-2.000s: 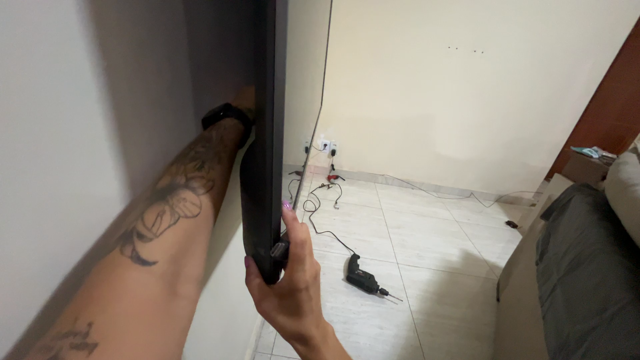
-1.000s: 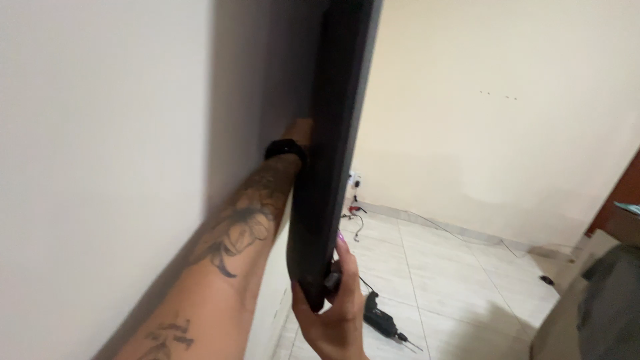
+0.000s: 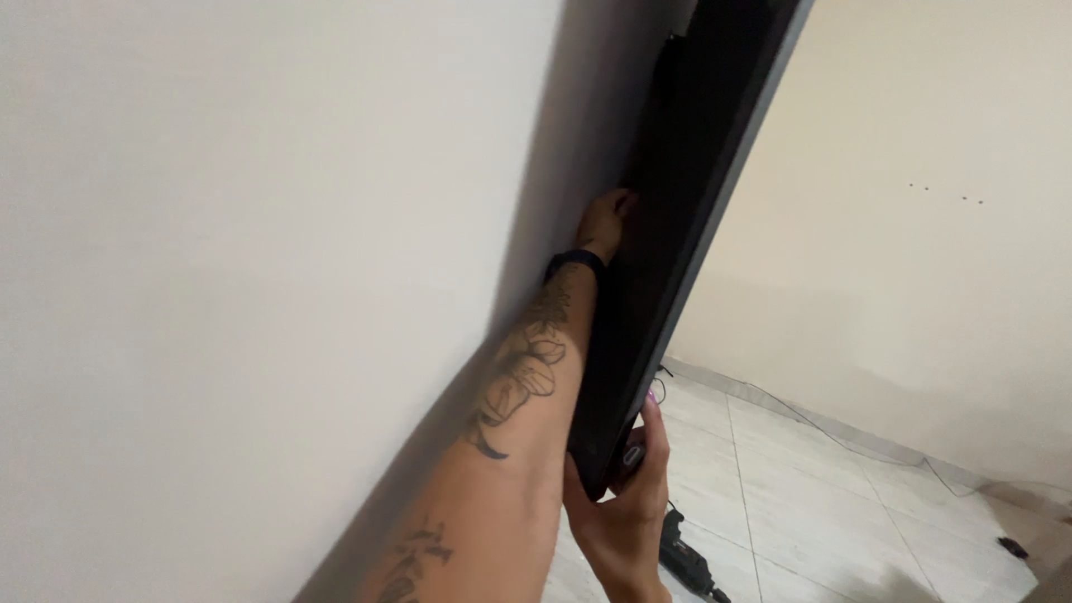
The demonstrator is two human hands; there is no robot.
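A thin black flat-screen television [image 3: 703, 193], seen nearly edge-on, stands out a little from the pale wall on the left. My left hand [image 3: 605, 222], with a dark band on its wrist, reaches into the shadowed gap behind the television; its fingers are partly hidden, and what they touch cannot be told. My right hand [image 3: 624, 494] holds the lower edge of the television, thumb on the back side and fingers around the front.
On the tiled floor [image 3: 804, 477] below lies a dark power drill [image 3: 688, 561]. A thin cable [image 3: 804, 416] runs along the far wall's skirting. That wall [image 3: 921, 100] has several small holes. A small dark object [image 3: 1012, 548] lies at the right.
The view has swung, showing more of the left wall and of the television's back. More of my left hand shows behind the television. My right hand still grips the lower edge.
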